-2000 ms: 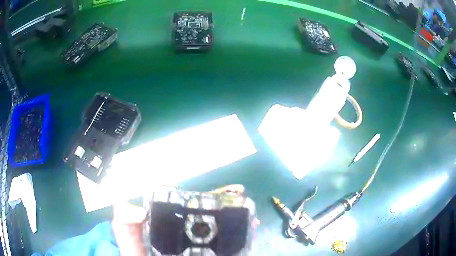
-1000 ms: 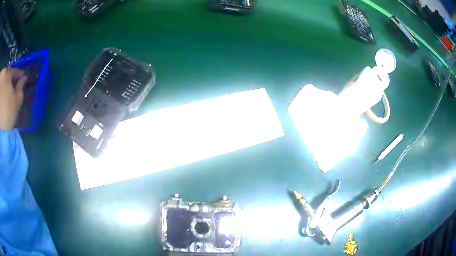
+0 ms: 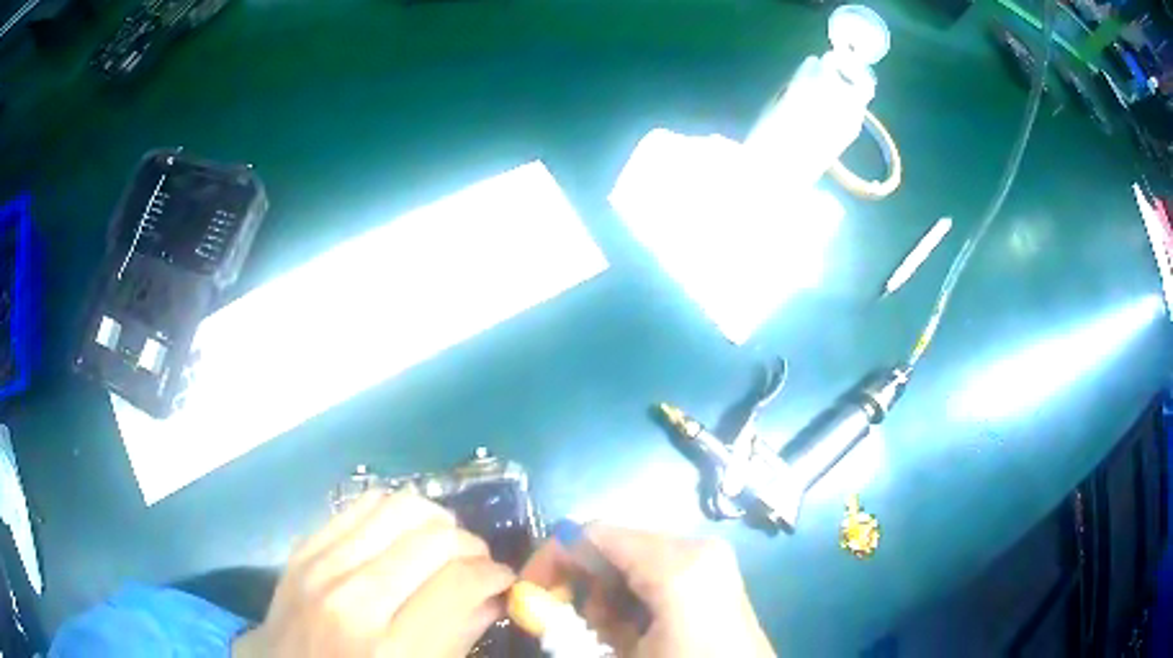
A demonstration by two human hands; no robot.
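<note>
The front shell (image 3: 499, 504) lies flat at the bottom of the head view, two small knobs on its far edge, mostly covered by both hands. My left hand (image 3: 386, 578) is over the shell's left and middle part, fingers bent together. My right hand (image 3: 669, 585) is at the shell's right side, its fingertips close to the left ones. A small blue spot (image 3: 567, 531) shows at the right fingertips. A pale piece with a yellow-orange end (image 3: 547, 614) shows between the hands. Whether the fingers grip anything is hidden.
A rear housing (image 3: 174, 276) lies on the white strip (image 3: 399, 302). The air blow gun (image 3: 772, 476), its hose (image 3: 978, 231) and brass parts (image 3: 858, 530) lie right. A bottle (image 3: 810, 122), wipe (image 3: 720, 244), tape roll (image 3: 881, 167) and white stick (image 3: 918, 255) lie beyond. The blue bin (image 3: 13, 296) is cut off left.
My left hand has come from the blue bin to the shell. My right hand has come into view there. The view has shifted, and the conveyor units are mostly out of the picture.
</note>
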